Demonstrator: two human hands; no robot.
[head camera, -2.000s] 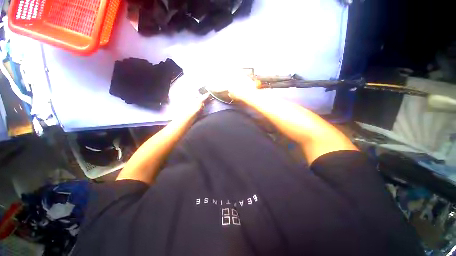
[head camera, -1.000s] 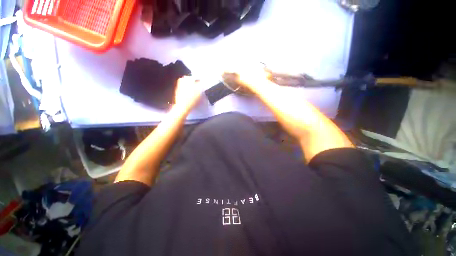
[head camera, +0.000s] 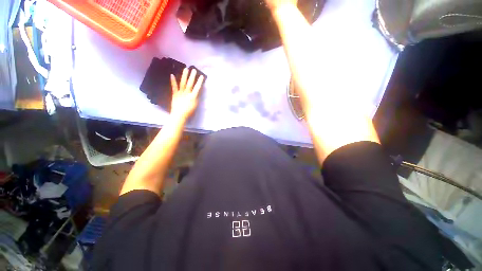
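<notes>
My left hand lies with spread fingers on the right part of the pressed stack, a flat block of black fabric pieces on the pale table. My right arm reaches forward to the loose pile of black pieces at the far side. My right hand is at the top edge of the picture, cut off and overexposed, so its fingers and any hold cannot be made out. Part of a thin looped wire or rim shows beside my right forearm; the rest of the iron is hidden.
A red-orange plastic basket stands at the far left of the white-covered table. A dark, rounded, stitched object is at the far right corner. A pale crate sits below the table's left front edge. Cloth heaps lie lower left.
My right hand has moved from the near middle to the far pile. My left hand has opened onto the stack. The small black piece between the hands is no longer seen there. The view has shifted.
</notes>
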